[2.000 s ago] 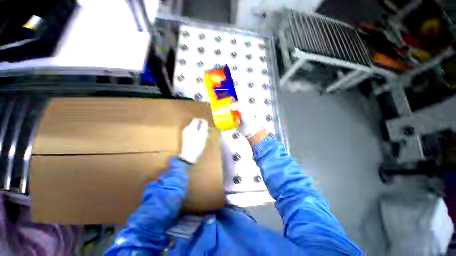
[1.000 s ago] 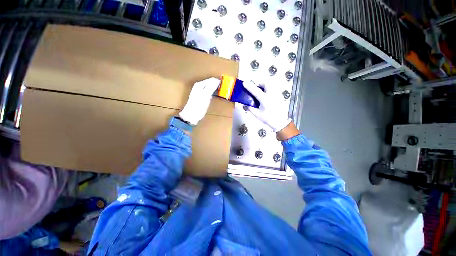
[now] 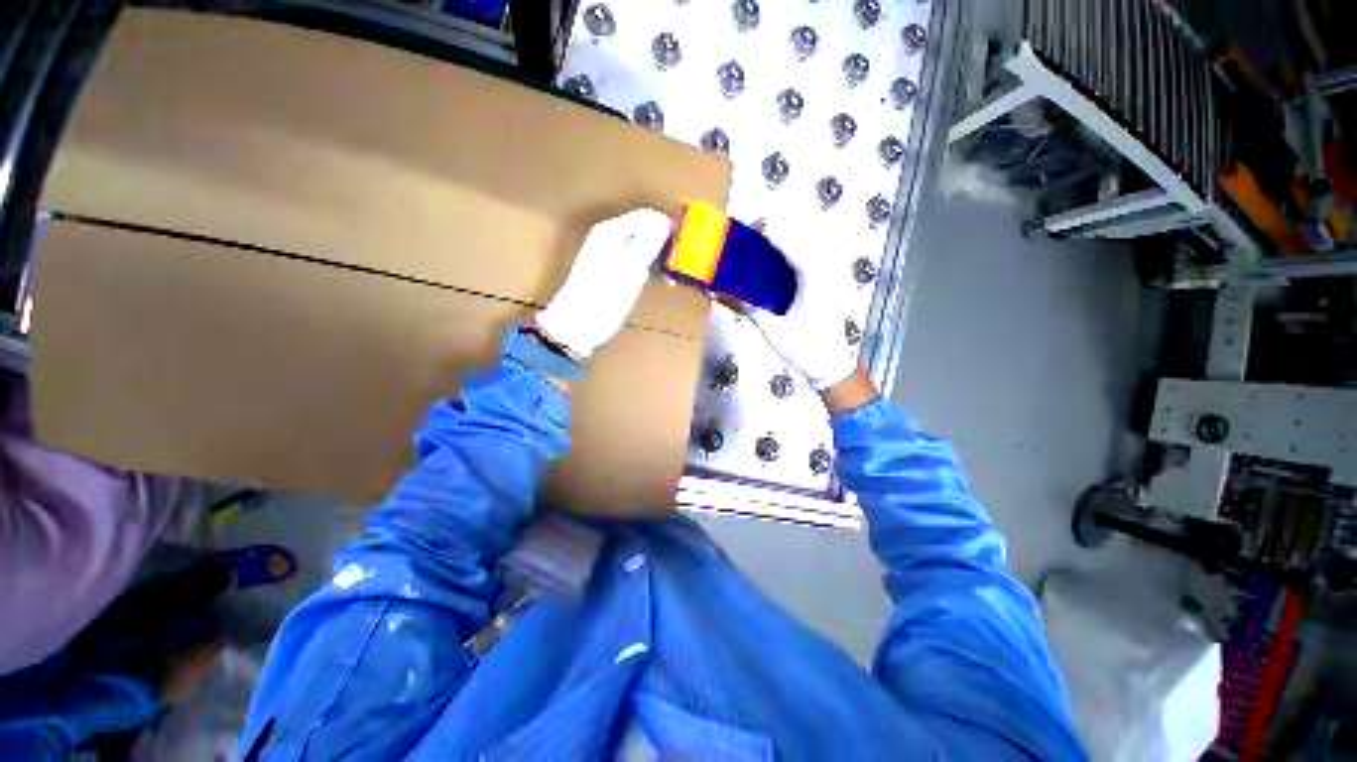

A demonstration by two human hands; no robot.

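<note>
A large closed brown carton (image 3: 372, 209) with a centre seam lies in front of me on the left, its right end over the ball table. My gloved right hand (image 3: 808, 335) holds a blue and orange-yellow tape dispenser (image 3: 737, 261) at the carton's right edge. My gloved left hand (image 3: 607, 283) lies on the carton top near the seam, its fingertips at the dispenser's orange-yellow end. Whether the left fingers grip tape or the dispenser cannot be seen. No tape strip can be made out.
The white ball transfer table (image 3: 826, 142) extends beyond the carton. A roller conveyor (image 3: 1109, 90) stands at the upper right, with machine framing (image 3: 1243, 424) below it. A white wrapped bundle (image 3: 1131, 655) is on the floor at lower right. A person's pink sleeve (image 3: 75, 536) is at the left edge.
The view has tilted down and the carton sits higher in it. The dispenser has turned from lengthwise to crosswise and come to the carton's right edge. My left hand has met its front end.
</note>
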